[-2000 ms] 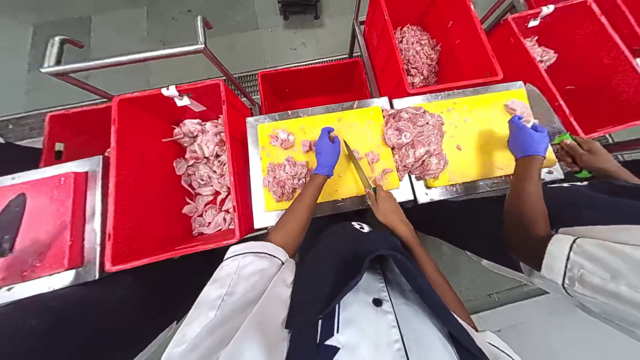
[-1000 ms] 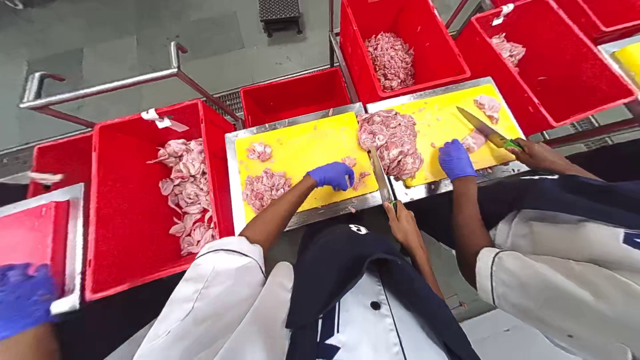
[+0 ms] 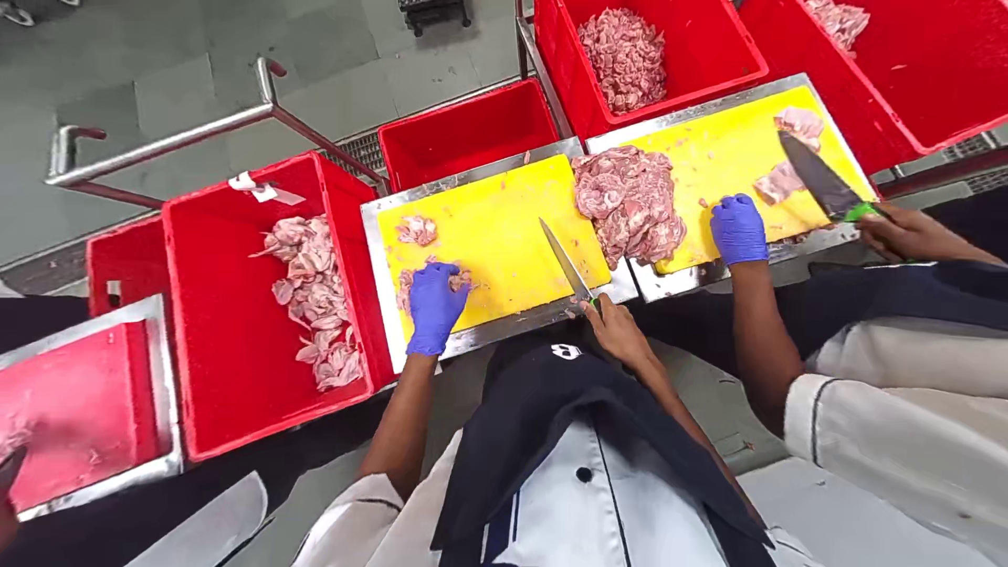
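My left hand (image 3: 435, 307), in a blue glove, is over the cut meat pieces (image 3: 405, 290) at the left of the yellow cutting board (image 3: 504, 228); its fingers are on meat. My bare right hand (image 3: 618, 331) grips a knife (image 3: 563, 256) by its green handle, the blade lying over the board's right part and pointing away from me. A small piece of meat (image 3: 416, 230) sits near the board's upper left. A large pile of raw meat (image 3: 628, 203) spans the edges of my board and the neighbouring yellow board (image 3: 709, 150).
A red crate with meat trimmings (image 3: 185, 315) stands at left, beside a red board (image 3: 79, 409). Beyond my board is a red crate (image 3: 472, 130); another with meat (image 3: 709, 47) stands farther right. At right, a co-worker's gloved hand (image 3: 739, 228) and knife (image 3: 819, 177) are close by.
My left hand has moved left across the board onto the pieces there. The knife in my right hand has come away from the large pile onto the board. The view has shifted.
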